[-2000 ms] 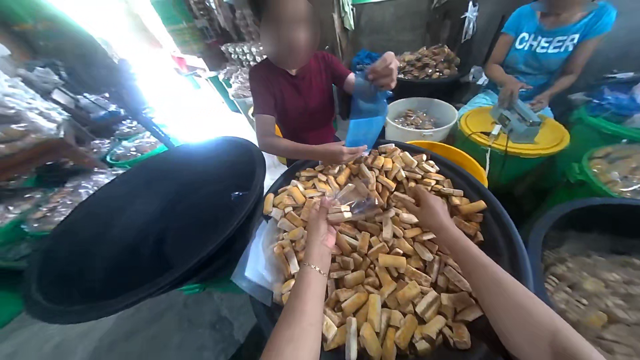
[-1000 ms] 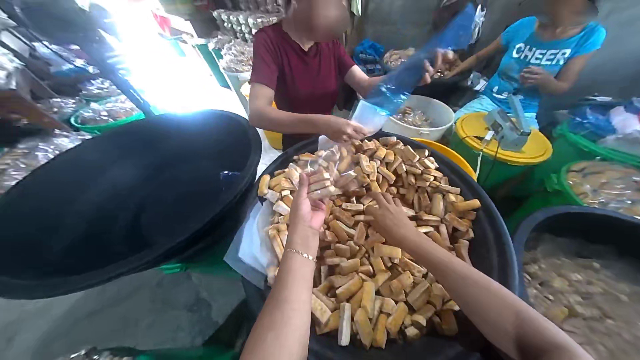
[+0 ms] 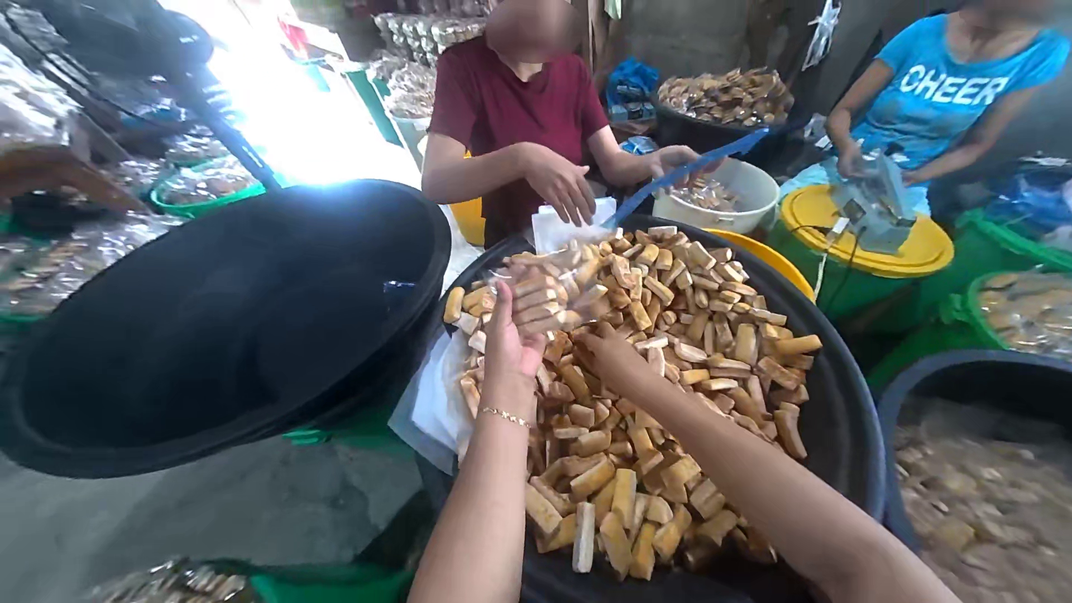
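Note:
Baked bread sticks point(image 3: 624, 494), short and golden brown, are heaped in a large black tub point(image 3: 846, 402) before me. My left hand point(image 3: 512, 335), with a thin bracelet at the wrist, holds a clear plastic bag point(image 3: 548, 293) with several sticks in it, over the heap's left side. Just right of the bag, my right hand point(image 3: 607, 356) reaches down into the heap; its fingertips are partly hidden, so whether they grip a stick cannot be told. White sheets point(image 3: 435, 402) hang at the tub's left edge, near my left wrist.
An empty black basin point(image 3: 226, 327) leans at the left. Across the tub, a person in maroon holds a blue plastic piece point(image 3: 687, 176). Behind at the right, a person in blue handles a device point(image 3: 875, 205) on a yellow lid point(image 3: 913, 251). A dark tub point(image 3: 980, 494) stands at the lower right.
The bag in my left hand looks fuller than two seconds ago. My right hand has moved toward the bag. The person in maroon has lowered the blue plastic piece.

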